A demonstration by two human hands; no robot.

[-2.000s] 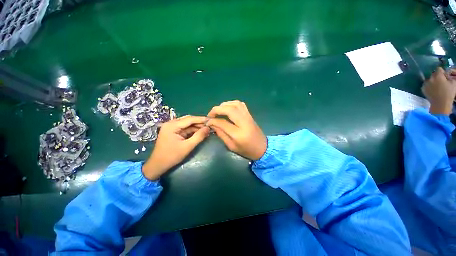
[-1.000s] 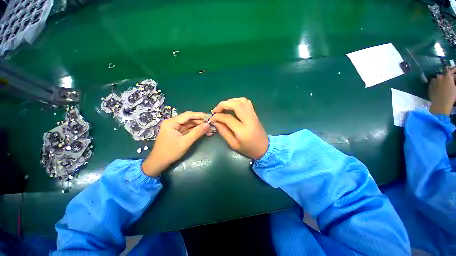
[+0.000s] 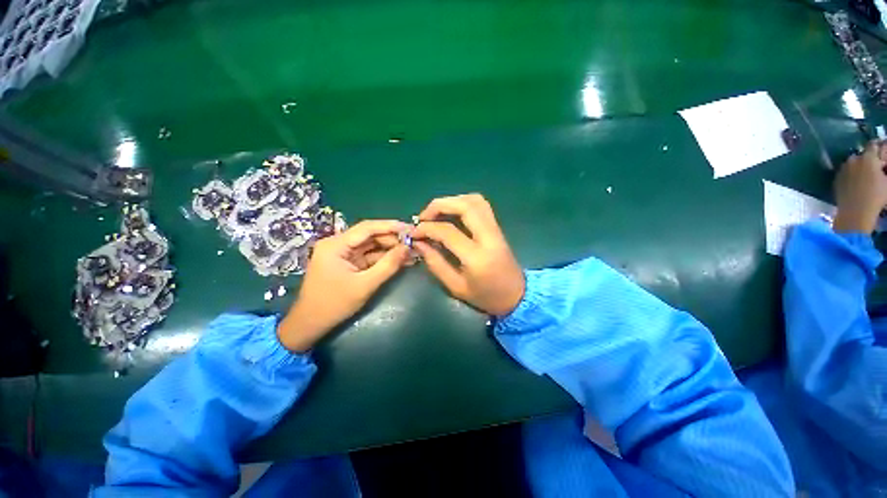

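My left hand [image 3: 342, 277] and my right hand [image 3: 472, 255] meet at the fingertips over the green bench. Between them they hold a small electronic module [image 3: 409, 239], mostly hidden by the fingers; a whitish and dark bit of it shows. A pile of grey-white and dark modules [image 3: 267, 216] lies just left of my left hand. Another module pile [image 3: 124, 282] lies farther left. Small white bits [image 3: 276, 293] lie on the bench below the nearer pile.
A grey metal bar [image 3: 58, 163] enters from the left above the far-left pile. A pale blister tray [image 3: 39, 39] is at the top left. White paper sheets [image 3: 736, 133] lie at right, beside another person's hand [image 3: 862, 190] and blue sleeve. Tiny pieces [image 3: 289, 108] lie on the green belt.
The tiny pieces on the belt have moved left. My hands stay in about the same place, with small finger shifts around the module. The neighbour's hand has shifted slightly.
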